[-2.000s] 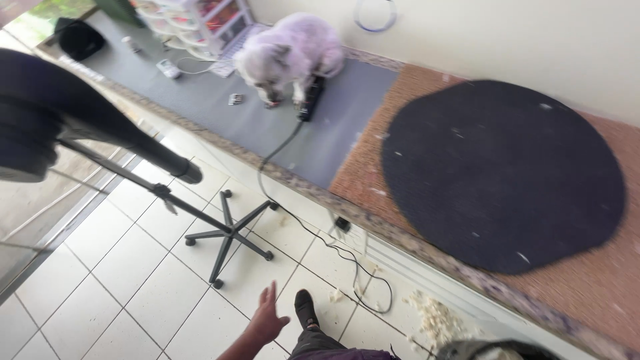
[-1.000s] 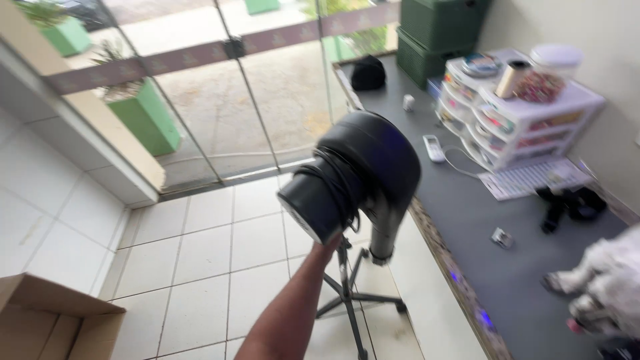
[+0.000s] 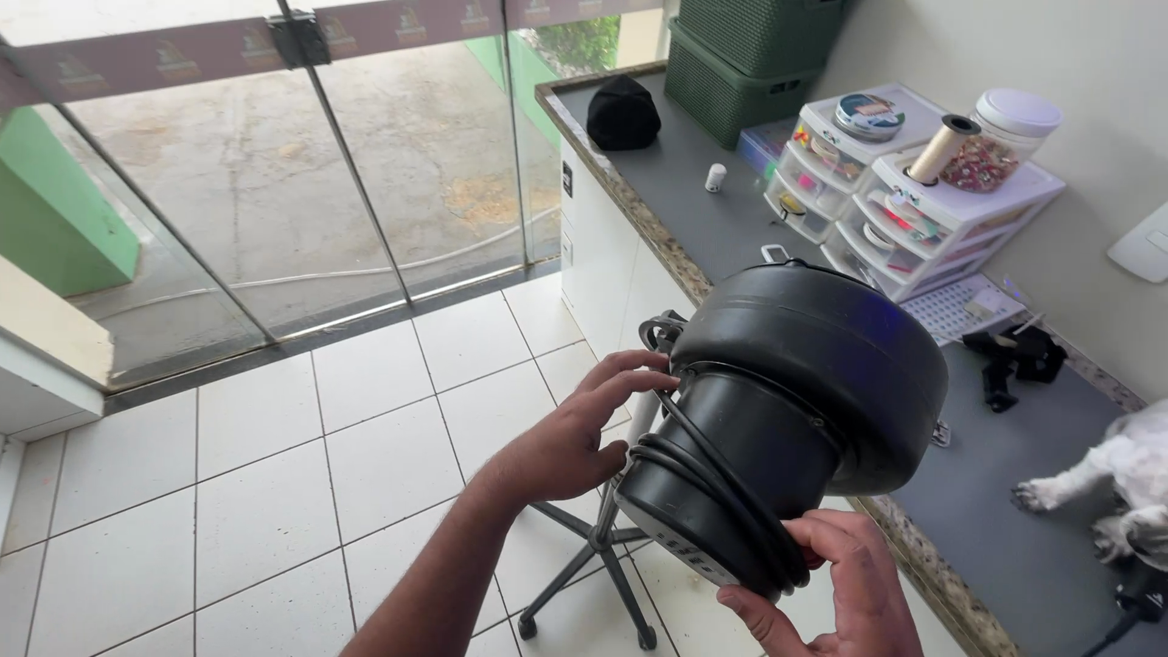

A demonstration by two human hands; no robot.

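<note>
A black stand dryer [image 3: 776, 401] rises on a wheeled base [image 3: 598, 538] beside the counter, its power cord [image 3: 707, 484] wound several times around the motor housing. My left hand [image 3: 584, 429] touches the cord near the top of the housing, fingers spread and slightly bent. At the lower end my right hand [image 3: 826, 584] has its thumb by the housing's rim and its fingers at the cord loops, partly hidden behind them. Whether it grips the cord or the housing is unclear.
The grey counter [image 3: 675, 210] with its stone edge runs along the right. On it are a black cap [image 3: 623, 114], green baskets [image 3: 744, 73], plastic drawers [image 3: 940, 219], a black harness-like item [image 3: 1013, 360] and a white dog [image 3: 1122, 493]. Glass doors [image 3: 365, 137] stand ahead.
One second ago only one arm reached to the dryer; now both my hands are at its housing and cord. Since the earliest frame the view has swung left towards the glass doors.
</note>
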